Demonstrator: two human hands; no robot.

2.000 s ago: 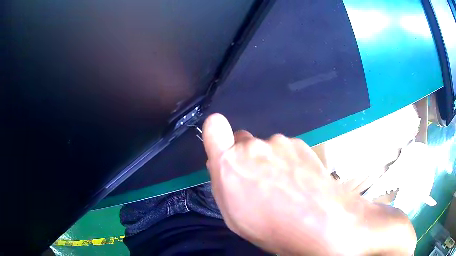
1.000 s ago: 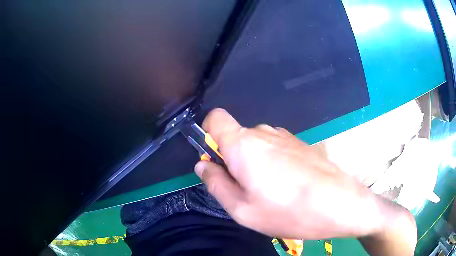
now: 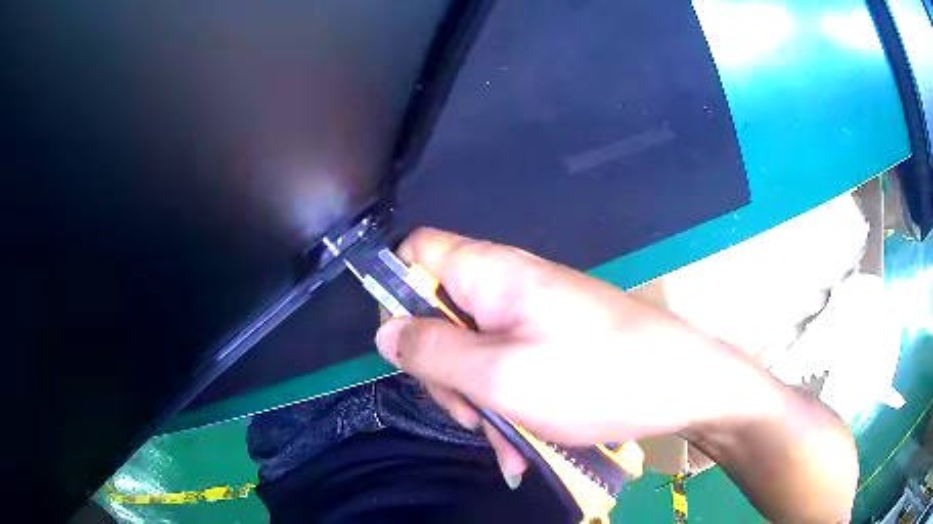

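Observation:
A large dark panel (image 3: 205, 133) with a glossy face and black rim fills the left, one corner pointing at me. A small silver corner bracket (image 3: 350, 237) with dots sits in the rim at that corner. My right hand (image 3: 552, 343) is bare and closed around a yellow-and-black utility knife (image 3: 573, 471). The knife's metal front end lies close to the bracket; whether it touches cannot be told. My left hand is not in view.
A black mat (image 3: 614, 113) lies under the panel on the green bench (image 3: 818, 123). White film or bags (image 3: 778, 276) lie below the bench edge at right. Yellow-and-black tape (image 3: 184, 495) marks the green floor. A dark curved edge stands far right.
My right hand has turned and moved slightly left, showing more of the knife, including its rear end. The panel corner has shifted a little left in view.

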